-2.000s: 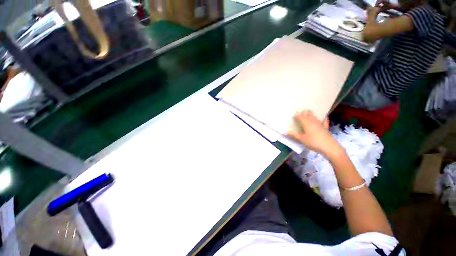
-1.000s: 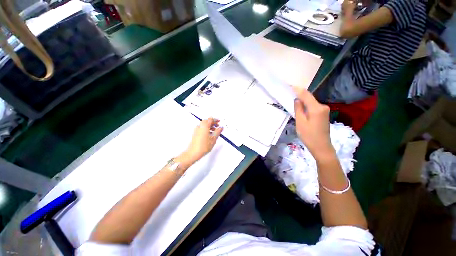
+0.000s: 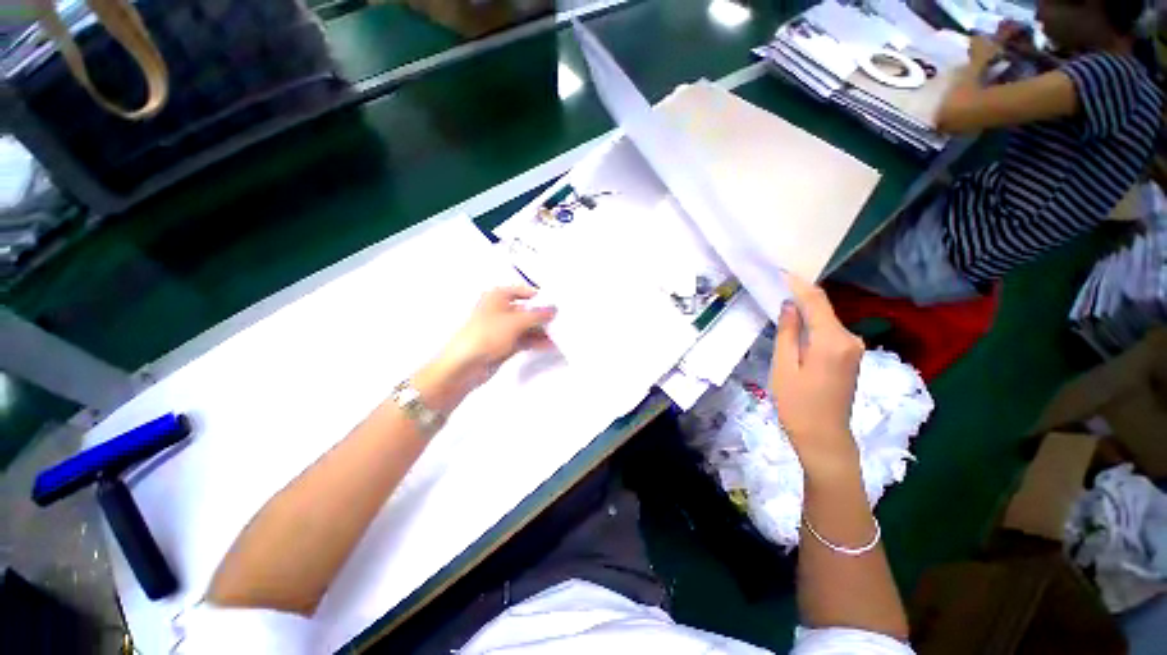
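Note:
My right hand (image 3: 815, 352) holds the near edge of a thin pale sheet (image 3: 678, 179), raised and tilted over the pile. My left hand (image 3: 502, 330) holds the left edge of a white panel (image 3: 602, 275) between thumb and fingers. Small dark electronic parts with wires (image 3: 563, 207) show at the panel's far side, and more parts with a thin green strip (image 3: 704, 301) at its right side. A grey-beige cardboard sheet (image 3: 800, 179) lies behind the raised sheet.
A blue roller with a black handle (image 3: 134, 531) lies at the left on the white work sheet (image 3: 307, 397). White waste (image 3: 883, 422) is heaped below the table edge. A person in a striped shirt (image 3: 1062, 179) works at the right beside stacked sheets and a tape roll (image 3: 892, 69).
The cardboard sheet was uncovered and my right hand lay on it; now both hands hold sheets. Since one second ago, the white panel has shifted left over the work sheet with my left hand.

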